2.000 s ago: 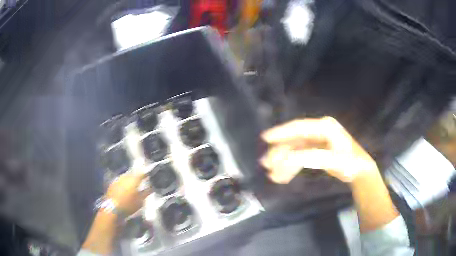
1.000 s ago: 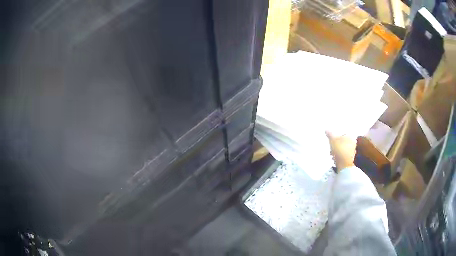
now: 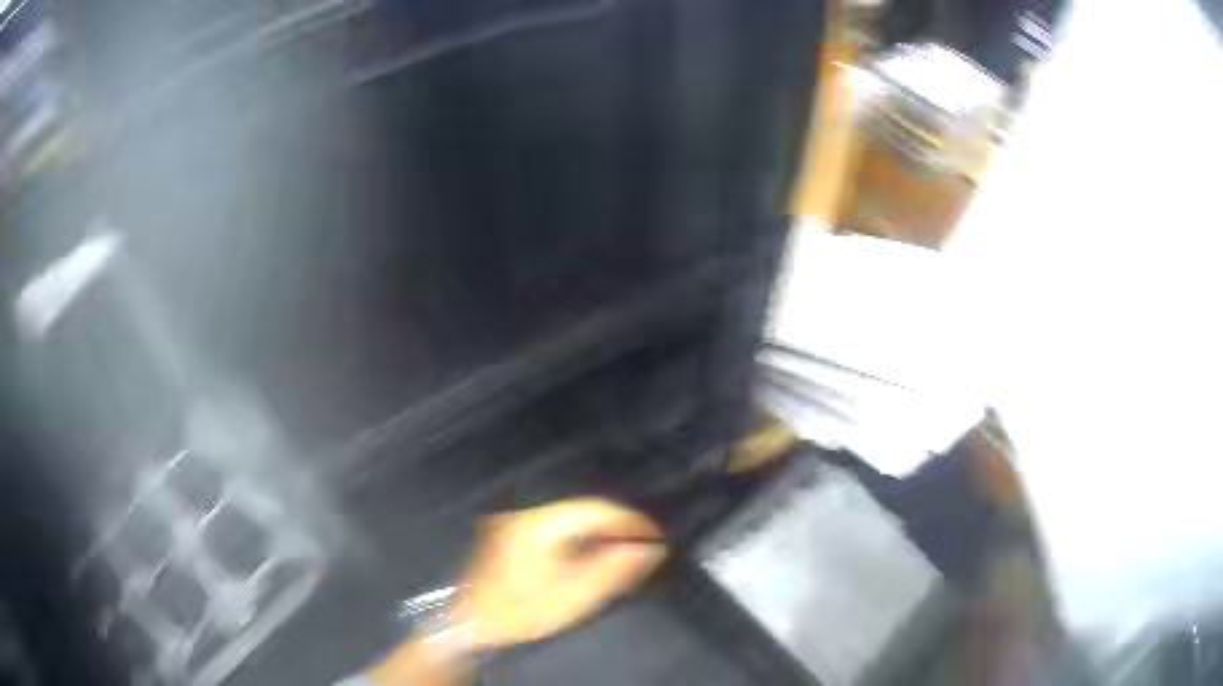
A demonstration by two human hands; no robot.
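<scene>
A large white sheet (image 3: 1120, 308) fills the right side, very bright and blurred; what holds it is not visible. My left hand (image 3: 563, 570) is at the lower centre with its fingers curled. Blur hides whether it holds anything. My right hand is not in view. A black tote (image 3: 221, 416) with round dark units (image 3: 188, 590) in a white grid stands at the lower left.
A tall dark stack of totes (image 3: 537, 201) fills the centre and upper left. A pile of white sheets (image 3: 858, 308) lies right of it, with a brown carton (image 3: 912, 188) behind. A grey-white flat surface (image 3: 825, 576) is at the lower right.
My right hand, seen at the white sheets a second ago, is out of view. A white sheet now fills the right side. My left hand and the tote of units have come into view.
</scene>
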